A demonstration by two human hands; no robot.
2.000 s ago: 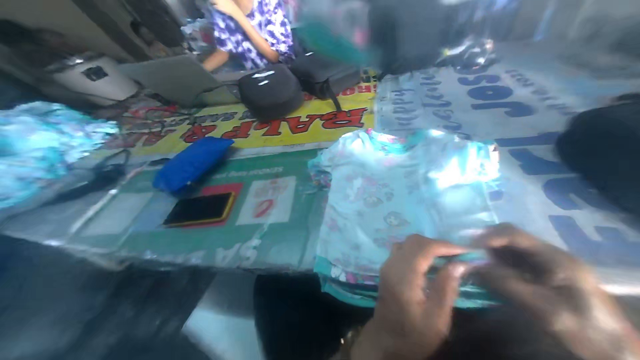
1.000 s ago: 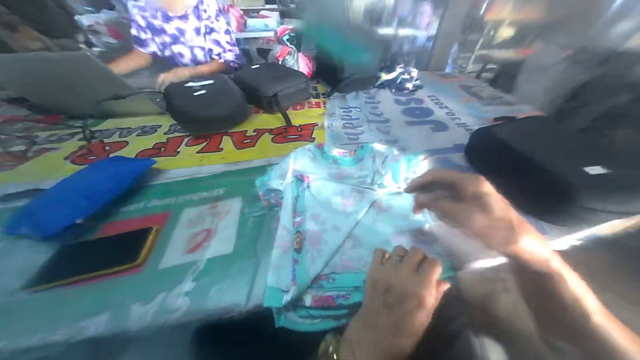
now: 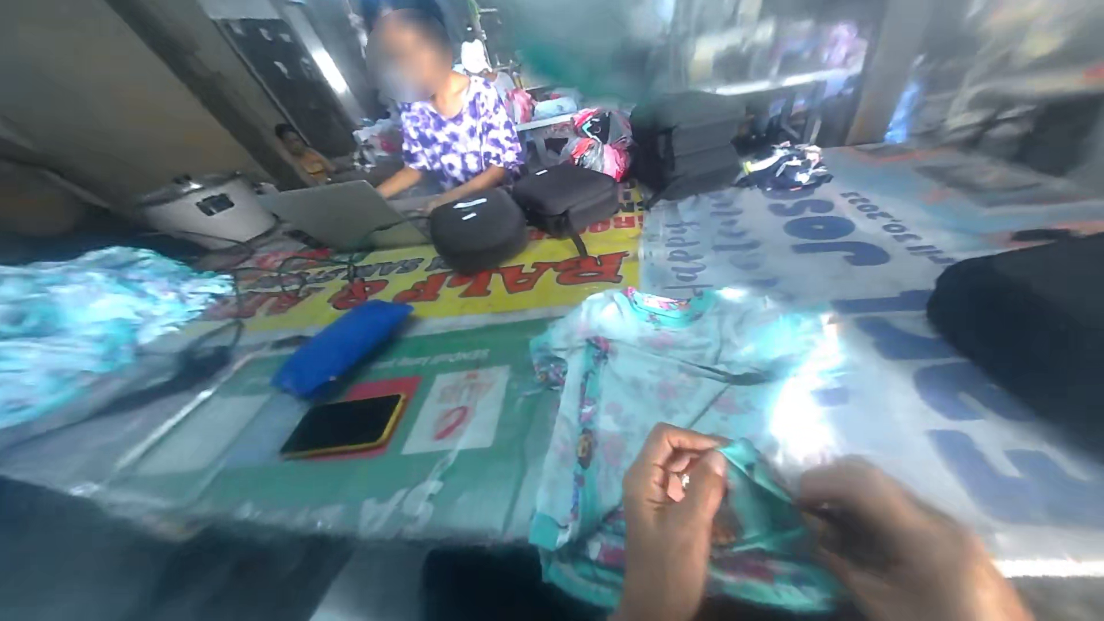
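A light teal, flower-patterned small shirt lies spread on the banner-covered table, more fabric with teal edging under its lower end. My left hand pinches a raised teal edge of the garment between thumb and fingers; a ring shows on it. My right hand, blurred by motion, is at the other side of that lifted fold, its fingers curled. Whether it grips the cloth is hard to tell.
A phone with a yellow edge, a blue pouch and heaped teal cloth lie left. Black cases and a laptop stand farther back, near a seated person. A black bag lies right.
One second ago my left hand lay on the shirt's lower part and my right hand was higher on its right side. Now both are at the lower end, with a teal edge lifted between them.
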